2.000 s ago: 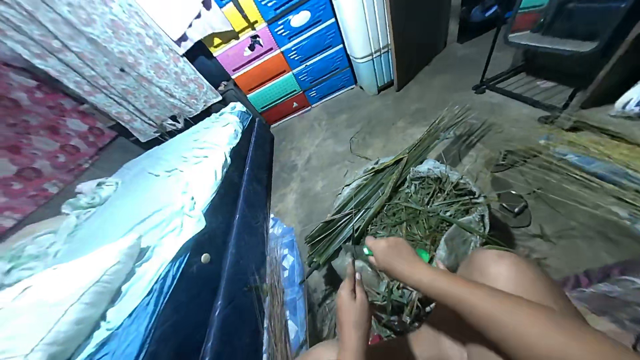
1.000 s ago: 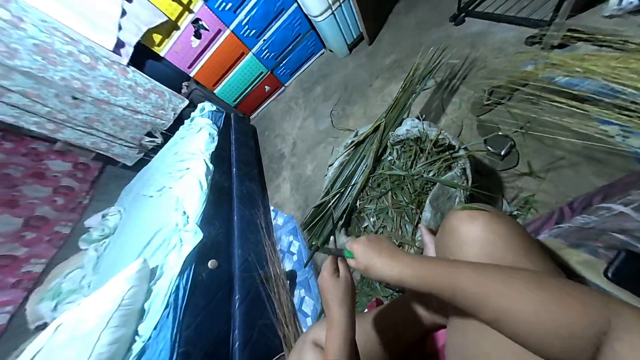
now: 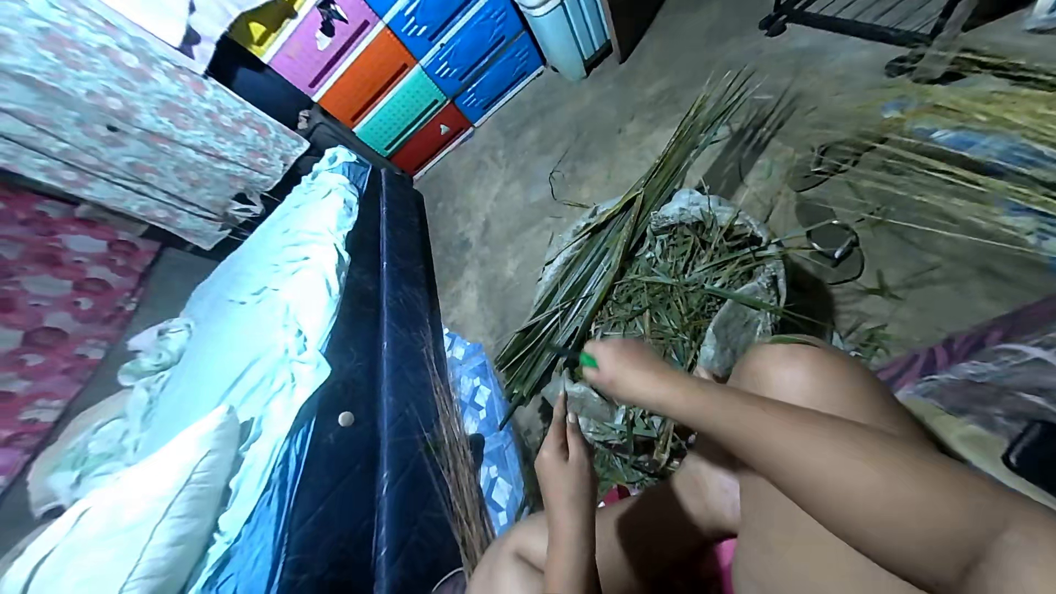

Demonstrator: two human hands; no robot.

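Note:
My right hand (image 3: 623,371) is closed around the green handle of a knife (image 3: 587,360), its dark blade pointing left over the leaves. Below and to its left is my left hand (image 3: 566,450), fingers pointing up and close together; whether it pinches a thin strip cannot be told. A bundle of long green leaves (image 3: 610,247) lies slanted across the left side of a sack (image 3: 747,318), whose rim is rolled down. Cut leaf scraps (image 3: 660,305) fill the sack between my legs.
A dark blue mattress edge (image 3: 404,330) runs along the left, with thin brown sticks (image 3: 454,445) and a blue patterned bag (image 3: 487,412) beside it. Sandals (image 3: 829,239) and long yellowish stalks (image 3: 973,157) lie on the floor at right. Coloured drawers (image 3: 396,91) stand at the back.
My hands, together at the knife a second ago, are now apart: the right hand with the knife is above and right of the left hand. The view has shifted since the oldest frame.

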